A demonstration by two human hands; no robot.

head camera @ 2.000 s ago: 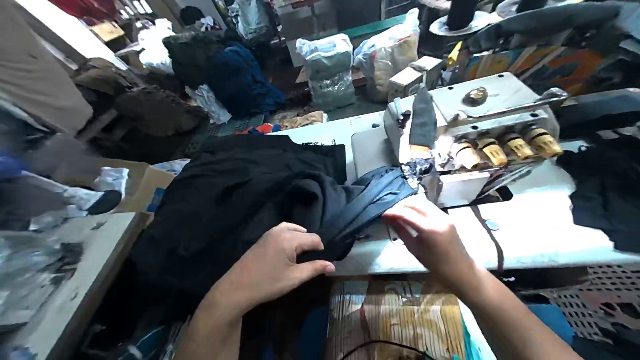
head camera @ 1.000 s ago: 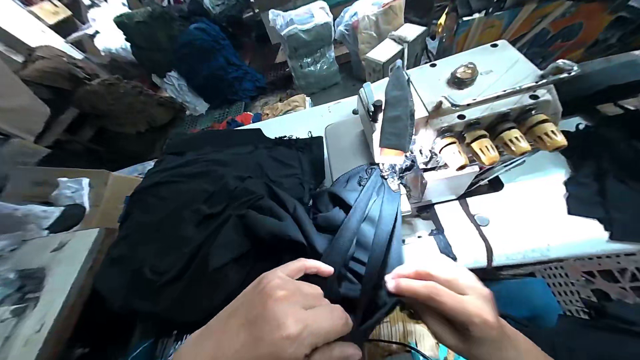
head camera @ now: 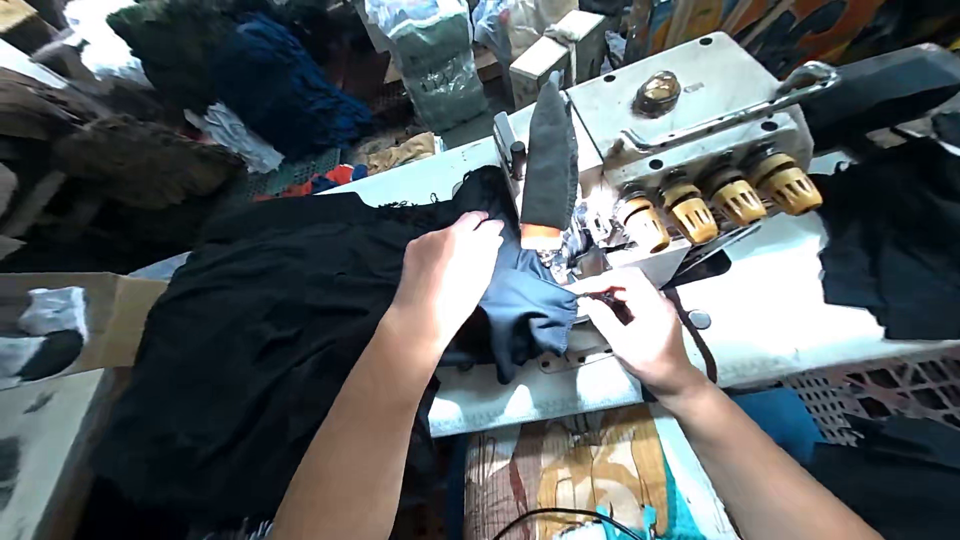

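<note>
Dark fabric [head camera: 300,277] spreads over the table's left side and reaches the needle area of an overlock sewing machine [head camera: 690,105]. On the cloth, left of the machine's dark fabric-covered flap [head camera: 549,161], rests my left hand [head camera: 450,262], its fingertips pressed down. Thumb and index finger of my right hand [head camera: 634,322] pinch the edge of a bunched navy piece [head camera: 529,300] just in front of the machine's presser area. The needle and the fabric under it are hidden. Several yellow tension dials [head camera: 690,214] line the machine's front.
Black cloth pieces [head camera: 892,240] lie on the table's right. An open cardboard box [head camera: 135,315] stands at the left. Plastic-wrapped bundles [head camera: 439,67] and piles of dark clothing [head camera: 277,82] are behind the table. Patterned fabric [head camera: 600,472] covers something below the front edge.
My left hand has moved up and forward, from the gathered strips near the front edge to beside the machine. My right hand has moved up close to the presser area. The long strips no longer hang toward me.
</note>
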